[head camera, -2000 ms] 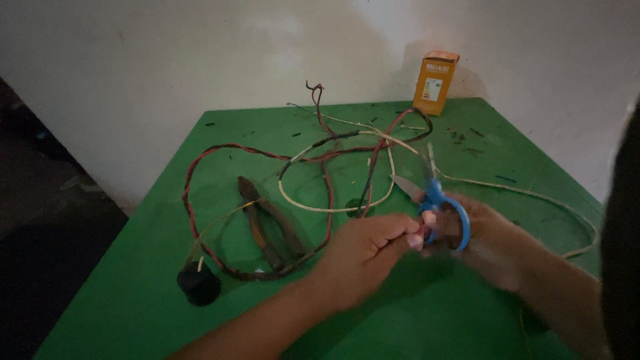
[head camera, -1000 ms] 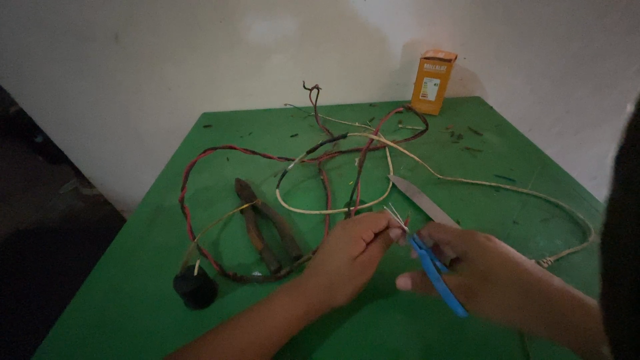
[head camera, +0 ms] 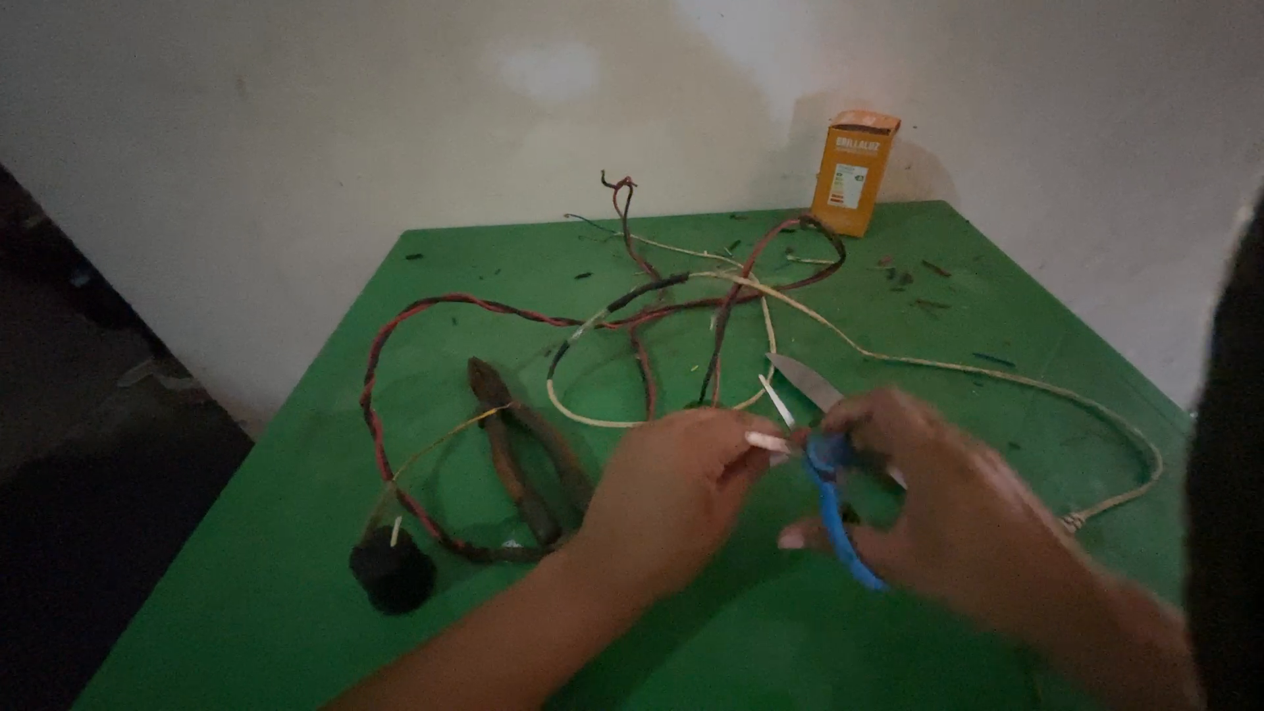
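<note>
My left hand [head camera: 671,494] pinches a short white piece, perhaps a wire end [head camera: 768,441], between thumb and fingers. Blue-handled scissors [head camera: 837,518] are in my right hand [head camera: 948,504], their blades spread and pointing up and left close to my left fingertips. A knife blade [head camera: 805,380] shows beyond my right hand, its handle hidden. Behind both hands lie a twisted red and black cable [head camera: 474,299] and a looped white cable [head camera: 913,361], crossing each other. Worn pliers [head camera: 509,444] rest left of my left hand.
A black round fitting [head camera: 392,570] with a thin wire lies at the left of the green table [head camera: 296,474]. An orange cardboard box [head camera: 854,178] stands at the back against the wall. Small dark scraps [head camera: 928,304] are scattered near it.
My right hand has shifted the scissors; their blades now point up beside my left fingertips. My left hand has hardly moved. The cables, pliers and box have stayed in place.
</note>
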